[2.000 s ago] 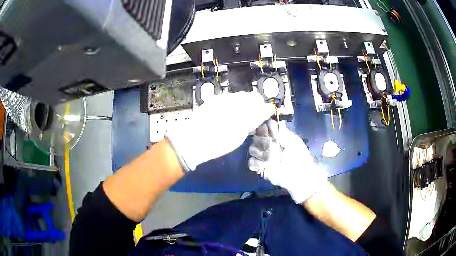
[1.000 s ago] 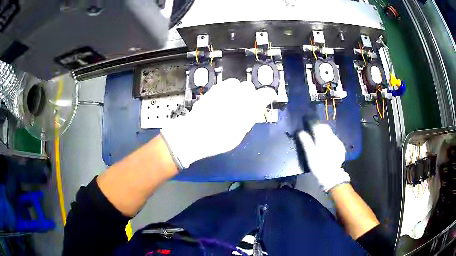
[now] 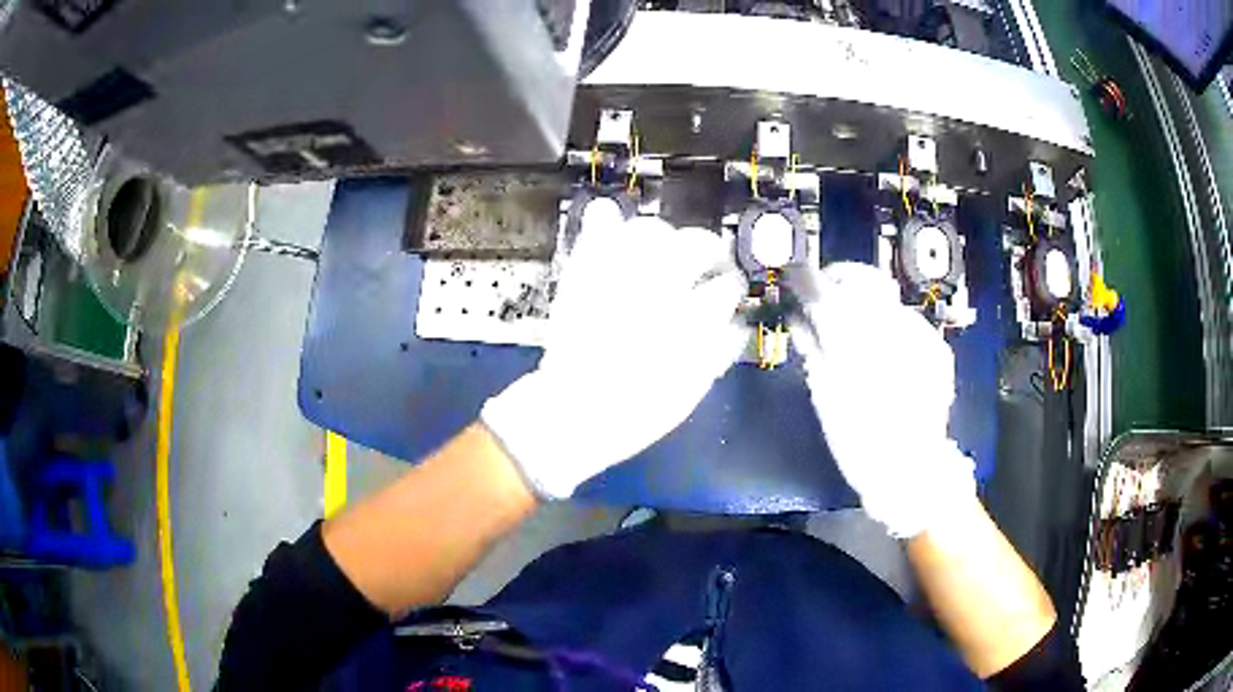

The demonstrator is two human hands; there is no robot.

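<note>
Four stators, black oval rings with orange wires, sit in a row of fixtures. My left hand (image 3: 629, 345), in a white glove, has its fingertips at the lower left of the second stator (image 3: 772, 241) and partly covers the first stator (image 3: 599, 212). My right hand (image 3: 879, 392), also gloved, has its fingertips at the lower right of the second stator, by its lower wires. Whether either hand grips anything is hard to tell. The third stator (image 3: 930, 254) and the fourth stator (image 3: 1055, 270) sit to the right, untouched.
The grey laser head (image 3: 311, 81) hangs at the upper left. A long silver rail (image 3: 838, 61) runs behind the fixtures. A perforated base plate (image 3: 473, 300) lies left. An air nozzle (image 3: 1105, 306) with a yellow tip is right of the fixtures. A side tray (image 3: 1122, 527) holds stators at lower right.
My right hand moved away from the second fixture, then came back up to the second stator's lower wires. My left hand stayed near that stator. The view has shifted slightly.
</note>
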